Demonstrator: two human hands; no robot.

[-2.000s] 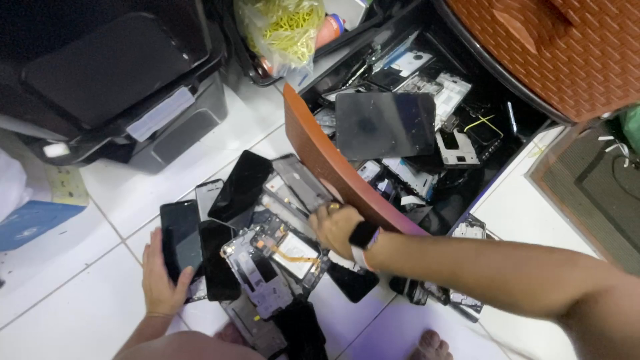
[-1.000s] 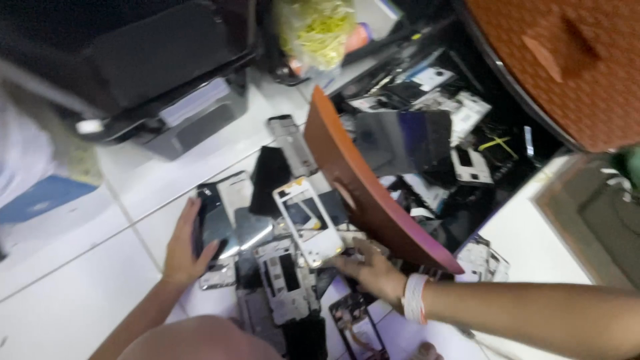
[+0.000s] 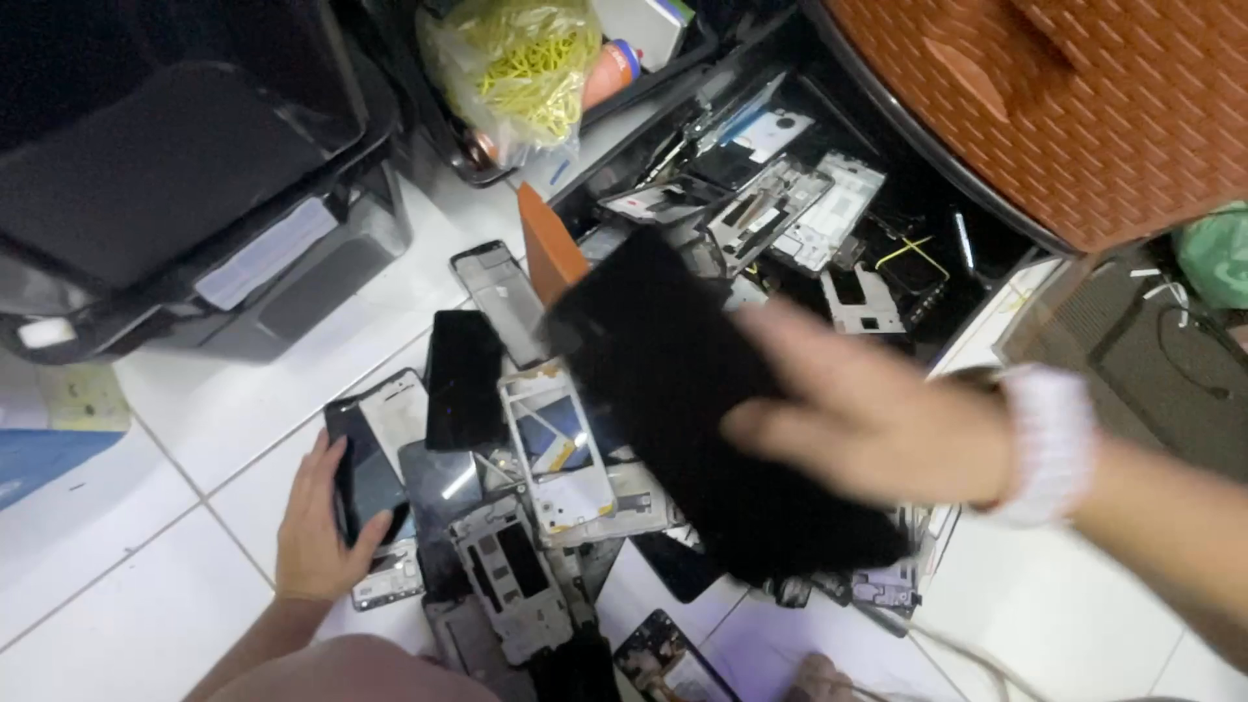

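Observation:
My left hand point(image 3: 317, 526) rests on a dark phone screen point(image 3: 366, 473) at the left of a pile, its thumb and fingers on the edges. My right hand point(image 3: 829, 400), blurred, holds a large black tablet-like panel point(image 3: 702, 419) by its right side, above the pile and the drawer front. Below and left of the panel lie a white phone frame point(image 3: 575, 497), a grey phone mid-frame point(image 3: 512, 580), a black phone screen point(image 3: 463, 380) and a grey phone shell point(image 3: 499, 297). The panel hides part of the pile.
An open drawer point(image 3: 556, 244) full of phone parts stands beneath a brown woven-pattern plastic lid point(image 3: 1063, 107). A black bin point(image 3: 175, 175) is at the upper left. Behind the pile, a plastic bag of yellow bands point(image 3: 531, 78) sits beside an orange bottle point(image 3: 611, 73).
The panel that lay in the drawer is now in my right hand, raised over the pile. The white frame, near my right hand a second ago, lies on the pile. My left hand stays on the phone screen.

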